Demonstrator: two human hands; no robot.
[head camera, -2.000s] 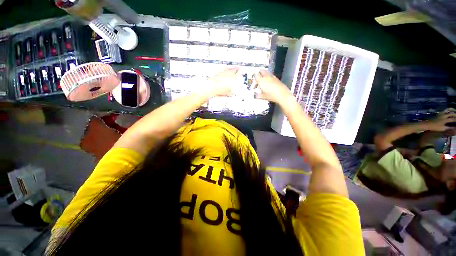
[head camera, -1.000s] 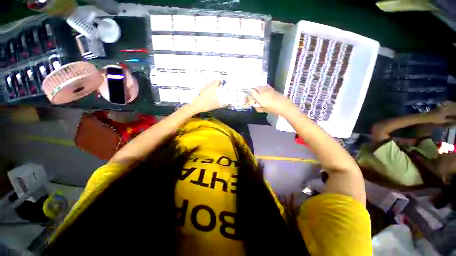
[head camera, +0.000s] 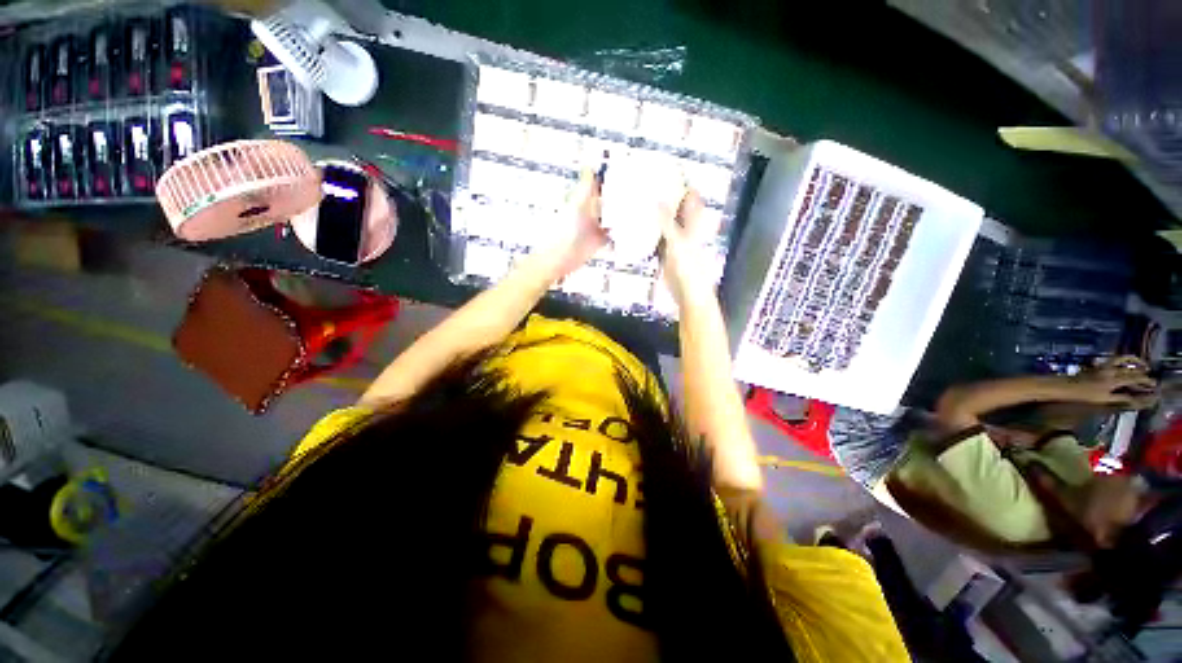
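Note:
The clear blister tray (head camera: 529, 183) lies in front of me, its pockets filled with overexposed white pieces (head camera: 506, 88). My left hand (head camera: 589, 214) and my right hand (head camera: 683, 231) are over the middle of the tray, a little apart. A bright white, overexposed patch (head camera: 635, 194) lies between them; it seems to be a flat white part with a hand at each side, but its edges are washed out. The white bin (head camera: 923, 304) at the right holds striped rows of brown parts (head camera: 836, 272) on edge.
At the left stand a pink fan (head camera: 240, 189), a phone (head camera: 341, 214) on a pinkish base, a small white fan (head camera: 347, 73) and a red pen (head camera: 412, 139). A dark filled tray (head camera: 104, 110) is farther left. A neighbour's arm (head camera: 1024, 396) is at the right.
The view has shifted and tilted. My hands have moved from the tray's near rows to its middle, with the bright white patch now between them.

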